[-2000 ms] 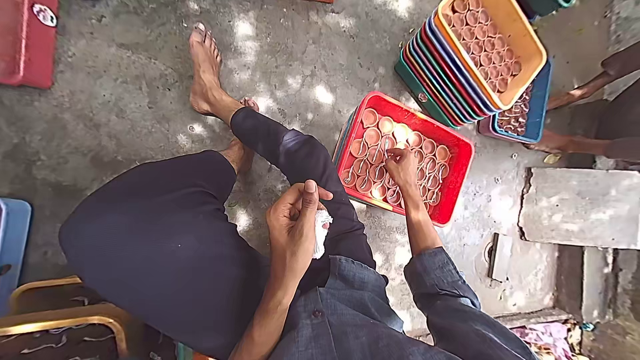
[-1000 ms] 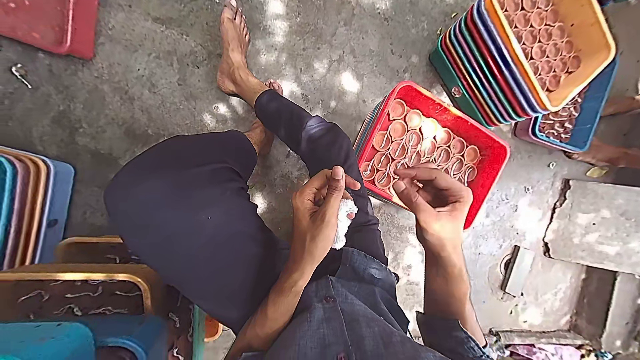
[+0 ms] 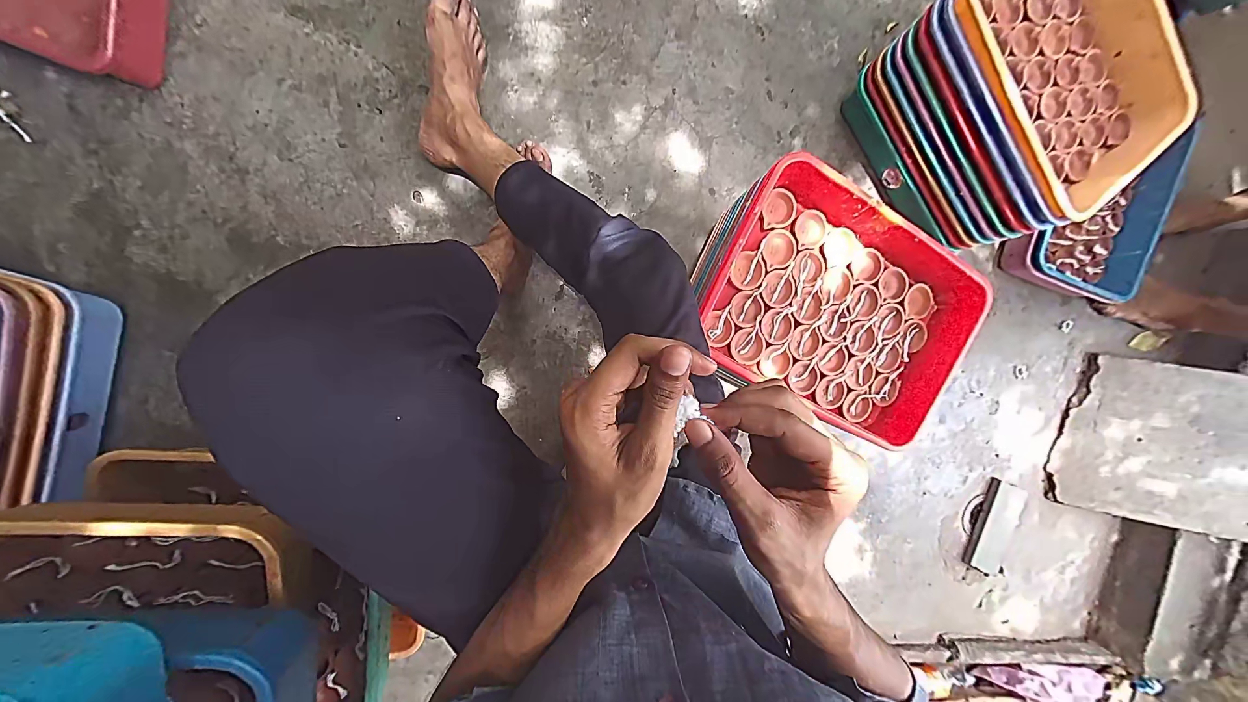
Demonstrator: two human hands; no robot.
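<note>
My left hand (image 3: 624, 439) holds a bunch of white cotton wicks (image 3: 687, 414) between its fingers, above my lap. My right hand (image 3: 790, 458) meets it from the right, thumb and fingertips pinching at the bunch's edge. Just beyond the hands stands a red plastic tray (image 3: 951, 361) on top of other trays. Rows of small round clay cups (image 3: 804, 341) fill much of it. White wicks lie across many of these cups, while several cups along the upper edge show none.
At the upper right a stack of coloured trays (image 3: 951, 127) holds more clay cups, beside a blue tray (image 3: 1150, 244). Another person's limbs (image 3: 1170, 307) are near it. More trays (image 3: 93, 370) stand at the left. Trays with wicks (image 3: 146, 575) are at the lower left. A concrete slab (image 3: 1150, 448) lies right.
My right hand was over the cups in the red tray two seconds ago. It has since come back to the bunch in my left hand. The view has shifted somewhat.
</note>
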